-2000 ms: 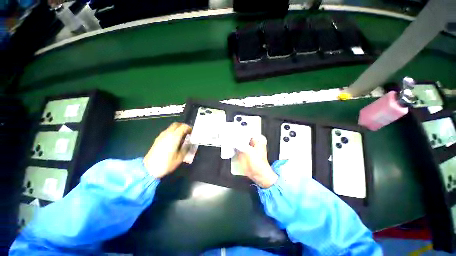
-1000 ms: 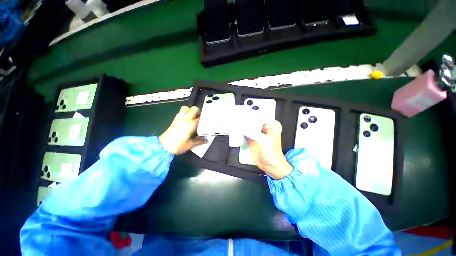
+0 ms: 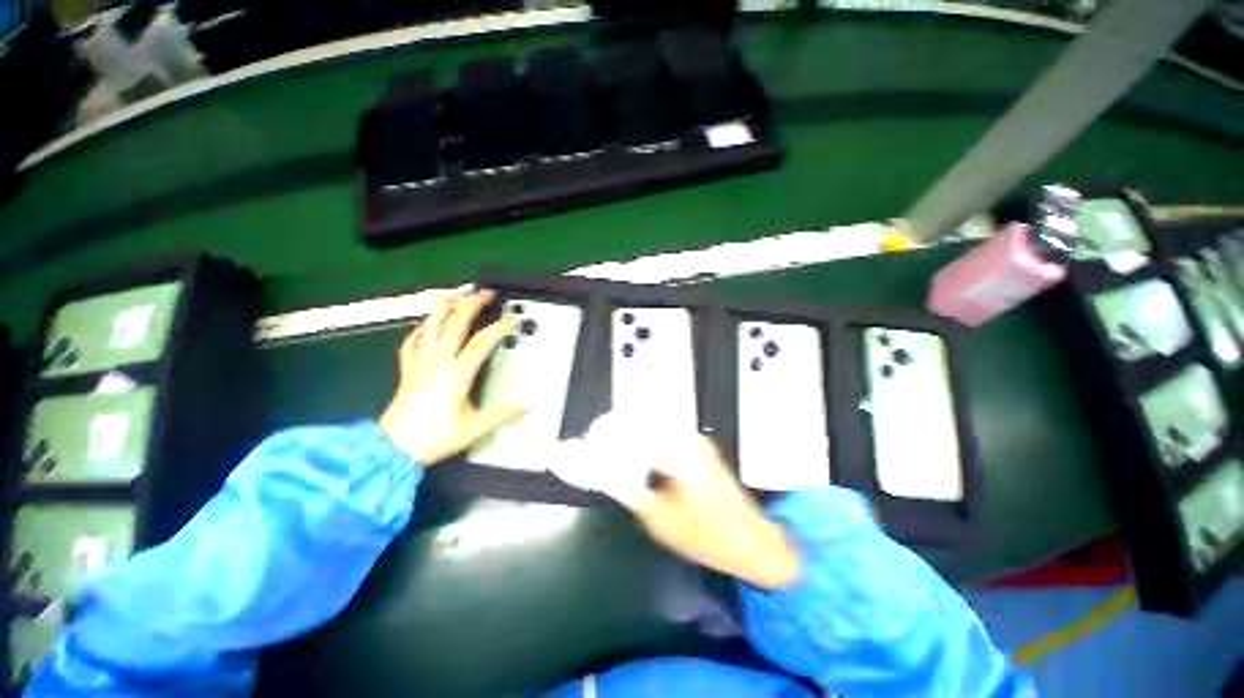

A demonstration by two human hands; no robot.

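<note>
A black phone tray (image 3: 712,409) in front of me holds phones with pale back covers up. My left hand (image 3: 448,375) is spread over the left edge of the leftmost phone (image 3: 535,389), fingers apart, touching the phone or its slot. My right hand (image 3: 689,498) is blurred and holds a white wipe (image 3: 610,453) at the lower end of the second phone (image 3: 655,361). Whether the wipe touches that phone is hard to tell. The two phones on the right (image 3: 782,409) lie untouched in their slots.
Trays of green-backed phones stand at the left (image 3: 205,368) and right (image 3: 1139,450). A pink bottle (image 3: 999,278) stands near the slanting grey post (image 3: 1044,116). A black tray (image 3: 573,187) with dark phones is on the green conveyor (image 3: 273,205), beyond the white strip (image 3: 764,256).
The leftmost phone, earlier held raised between my hands, now lies in its slot. My left hand has opened over it. My right hand moved down with the wipe. The conveyor tray shifted left.
</note>
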